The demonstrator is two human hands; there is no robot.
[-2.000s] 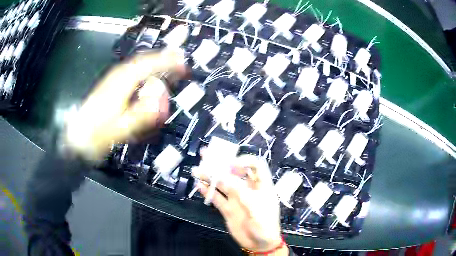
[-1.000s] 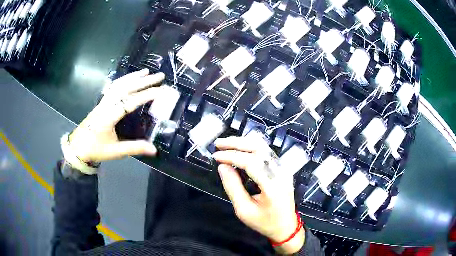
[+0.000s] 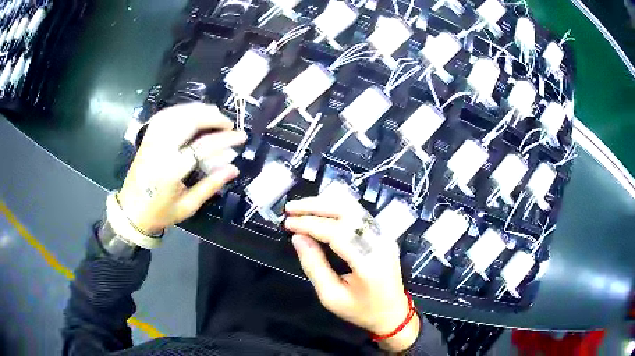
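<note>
A large black compartmented tray (image 3: 209,61) lies on the bench with rows of white wired units (image 3: 306,87) in its pockets. My left hand (image 3: 177,167) is at the tray's near left corner, thumb and fingers closed around a white unit (image 3: 219,161) partly hidden by the fingers. My right hand (image 3: 348,261) is over the near edge, thumb apart from the fingers, nothing seen between them. Its fingertips are beside another unit (image 3: 270,186) in the near row and partly cover a unit (image 3: 340,196). A silvery patch shows over its fingers; what it is is unclear.
The green conveyor (image 3: 604,125) with its pale side rail (image 3: 602,160) runs beyond the tray at right. Filled trays (image 3: 19,49) are at the far left. A red object (image 3: 557,344) is at the lower right. The bench's curved near edge runs below the tray.
The tray appears lower and nearer than two seconds ago. My left hand moved to the near left corner and has closed around the unit there. My right hand no longer holds the white unit.
</note>
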